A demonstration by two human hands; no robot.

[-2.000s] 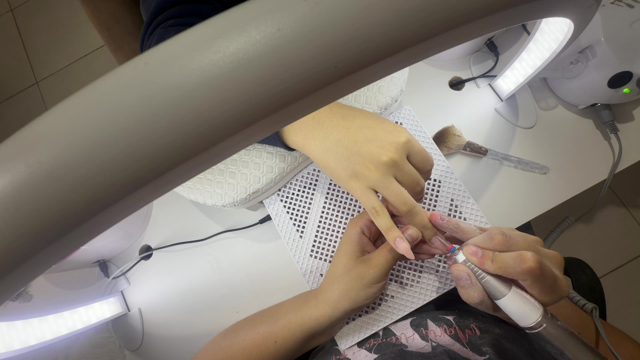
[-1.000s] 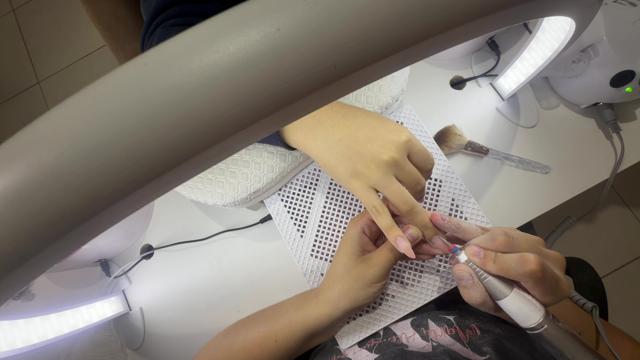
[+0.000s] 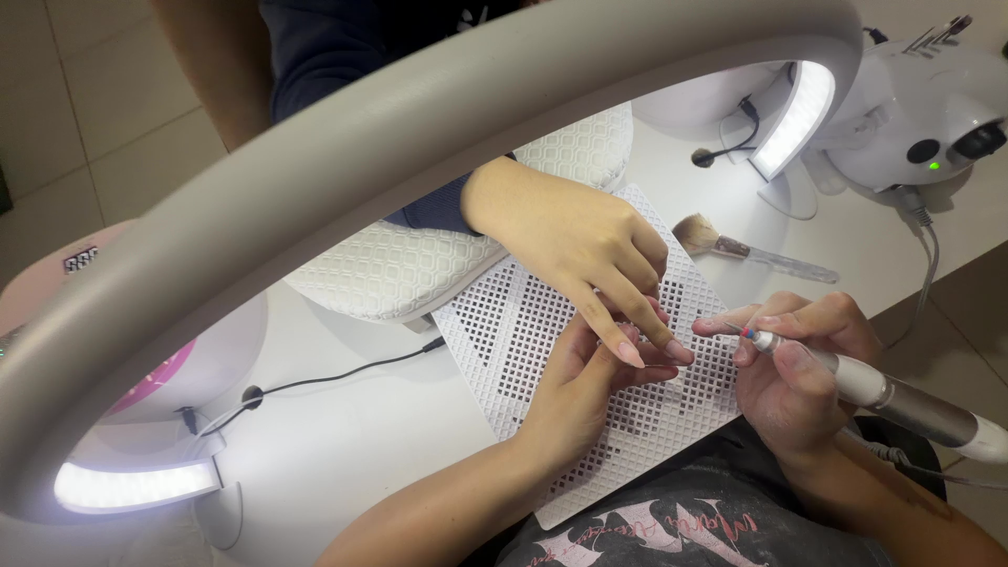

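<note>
My right hand holds an electric nail drill handpiece like a pen; its thin bit is apart from the other person's nails. My left hand lies under another person's hand, touching its fingers from below. That hand reaches in palm down from a dark blue cuff, its fingers spread and pointing toward me. One pointed nail shows clearly. Beneath the hands is a white perforated dust-collector grille.
A white quilted hand rest supports the other person's wrist. A dusting brush lies right of the grille. A white drill control unit with a green light stands at back right. A thick grey lamp arch crosses overhead; a black cable runs left.
My right hand has drawn the drill away to the right, off the fingertip it was at before. My left hand no longer pinches that finger and has loosened beneath it.
</note>
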